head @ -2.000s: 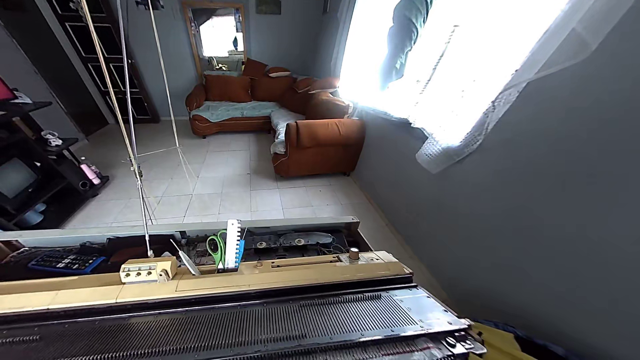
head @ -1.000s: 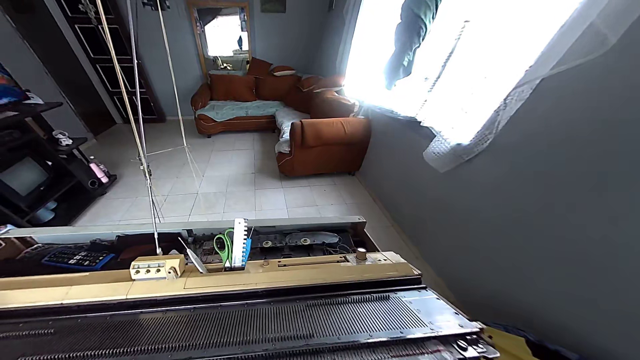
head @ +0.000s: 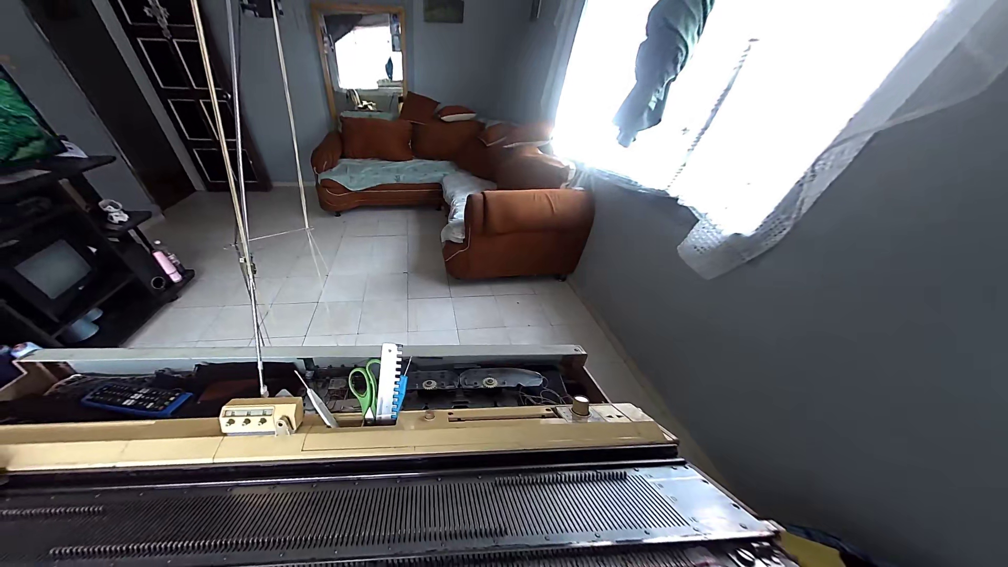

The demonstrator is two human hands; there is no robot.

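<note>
Neither my left hand nor my right hand shows in the head view. A knitting machine's needle bed (head: 441,508) spans the bottom, with rows of metal needles. Behind it runs a cream cover (head: 472,435) carrying a row counter (head: 256,416) and a round knob (head: 580,405). Green-handled scissors (head: 364,387) stand upright beside a white notched strip (head: 387,382) and a blue tool (head: 401,392). A pointed tool (head: 317,402) leans just to their left. In the open tray lies a blue-edged calculator (head: 138,398). Yarn-guide rods and strands (head: 244,260) rise at the left.
A brown corner sofa (head: 524,236) stands across the tiled floor (head: 394,272). On the left is a dark shelf unit (head: 118,276) with a small television (head: 55,269) and a pink bottle (head: 167,264). White curtains (head: 736,244) hang at the bright window, right, beside a grey wall.
</note>
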